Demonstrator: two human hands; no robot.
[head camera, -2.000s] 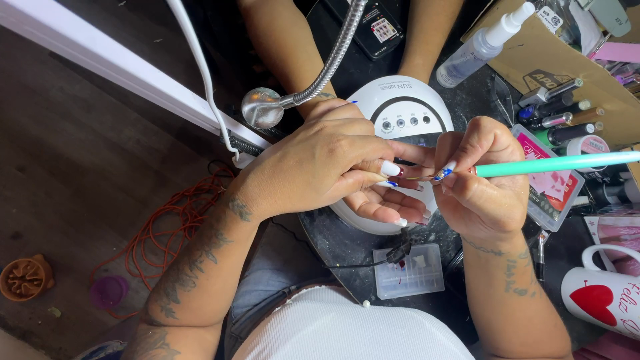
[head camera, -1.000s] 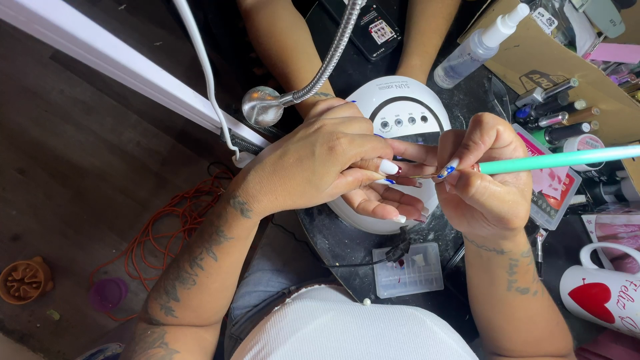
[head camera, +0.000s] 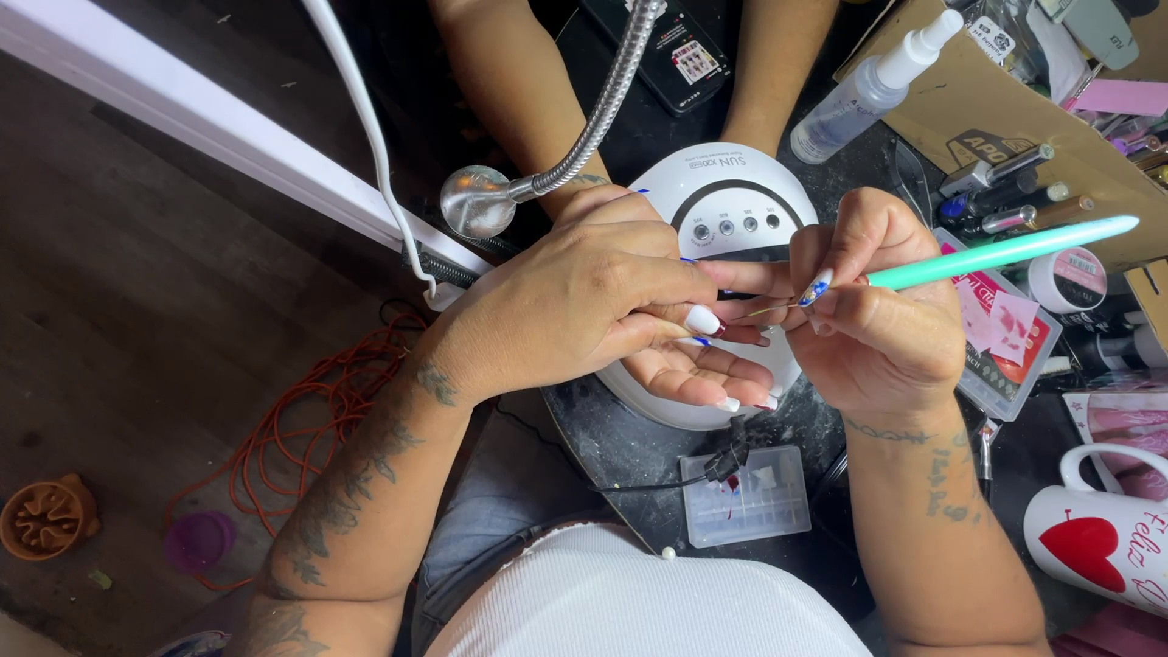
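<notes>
My left hand (head camera: 584, 283) is closed around the fingers of another person's hand (head camera: 698, 370), which lies palm up over a white nail lamp (head camera: 744, 196). My right hand (head camera: 876, 310) pinches a fine nail-art brush with a turquoise handle (head camera: 995, 253) between thumb and index finger. The brush's thin tip points left, at the nails beside my left thumb; whether it touches one cannot be told. White and dark red nails show on the held hand. My own nails carry blue and white designs.
A metal gooseneck (head camera: 607, 100) arches above my left hand. To the right stand a spray bottle (head camera: 867, 96), polish bottles (head camera: 1004, 196), a cardboard box (head camera: 958, 109) and a heart mug (head camera: 1100, 538). Below the lamp lies a clear plastic case (head camera: 748, 497); a phone (head camera: 671, 59) lies beyond it.
</notes>
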